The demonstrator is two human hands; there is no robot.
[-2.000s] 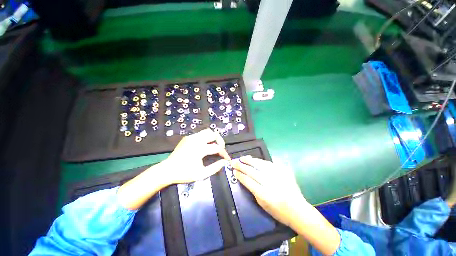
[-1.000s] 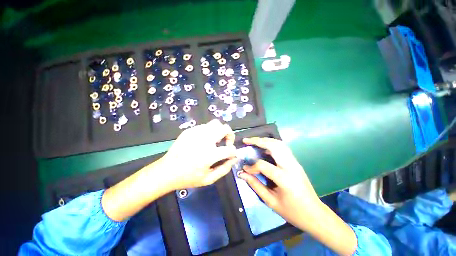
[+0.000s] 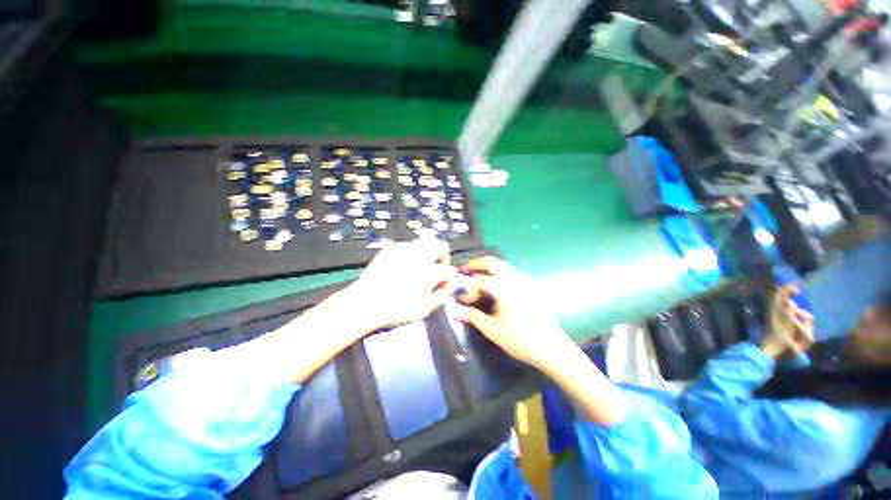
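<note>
My left hand (image 3: 403, 283) and my right hand (image 3: 510, 314) meet above the upper end of the rightmost phone (image 3: 477, 363). Their fingertips pinch a small dark piece (image 3: 463, 290), mostly hidden and blurred. The phone lies in a pocket of the black foam phone tray (image 3: 363, 379); my fingers cover its upper end. A silver-blue phone (image 3: 408, 383) lies in the pocket to its left, and a darker one (image 3: 315, 430) further left, partly beside my left sleeve. Behind, the small-parts tray (image 3: 166, 220) holds many gold-ringed pieces in three sections; its left section shows bare foam.
A pale post (image 3: 518, 83) rises behind the trays, with a small white fitting (image 3: 488, 178) at its foot. Blue bins (image 3: 659, 176) stand to the right on the green bench (image 3: 562, 220). Another person's hands (image 3: 787, 322) and blue sleeves are at the right, near dark equipment.
The view has swung to the right, bringing another person's hands in. My hands remain together over the rightmost phone; my right fingers have closed in around the small piece.
</note>
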